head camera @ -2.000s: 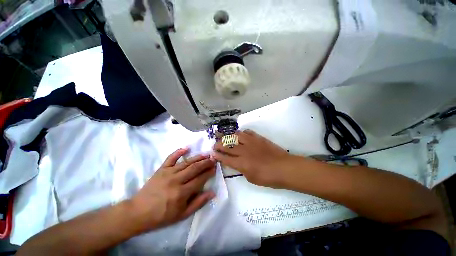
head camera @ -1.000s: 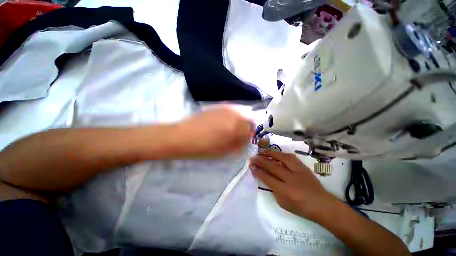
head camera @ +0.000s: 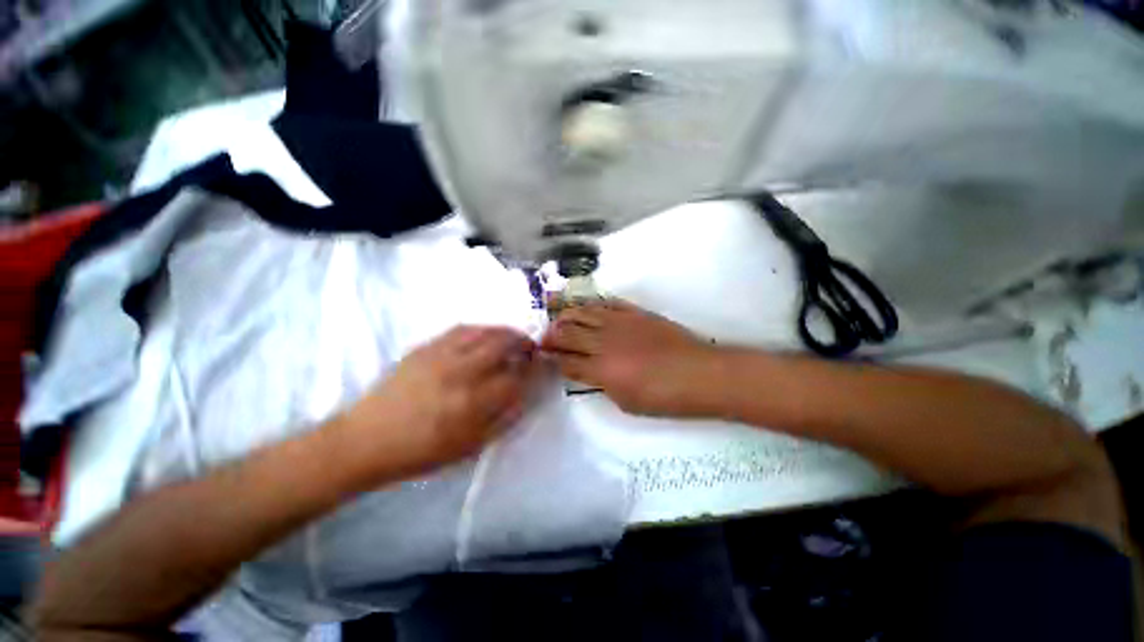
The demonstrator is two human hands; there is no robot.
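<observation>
The white panel (head camera: 301, 339) lies over the table left of the needle and hangs over the front edge. Black fabric (head camera: 364, 163) runs along its far side. My left hand (head camera: 464, 383) is on the white cloth with its fingers bunched at the cloth edge, just in front of the presser foot (head camera: 540, 286). My right hand (head camera: 627, 355) lies flat beside it, fingertips at the same edge, nearly touching my left. The sewing machine head (head camera: 602, 113) stands over the fingertips. The view is blurred, and the needle tip cannot be made out.
Black-handled shears (head camera: 843, 307) lie right of the needle, beyond my right forearm. A red basket (head camera: 38, 263) stands at the left edge. A printed ruler scale (head camera: 715, 472) runs along the front table edge. The ribbed knob (head camera: 595, 129) is on the machine head.
My view has swung back from the machine's side to its front. My left hand, raised and blurred near the needle one second ago, is now lower on the cloth. My right hand remains beside the foot.
</observation>
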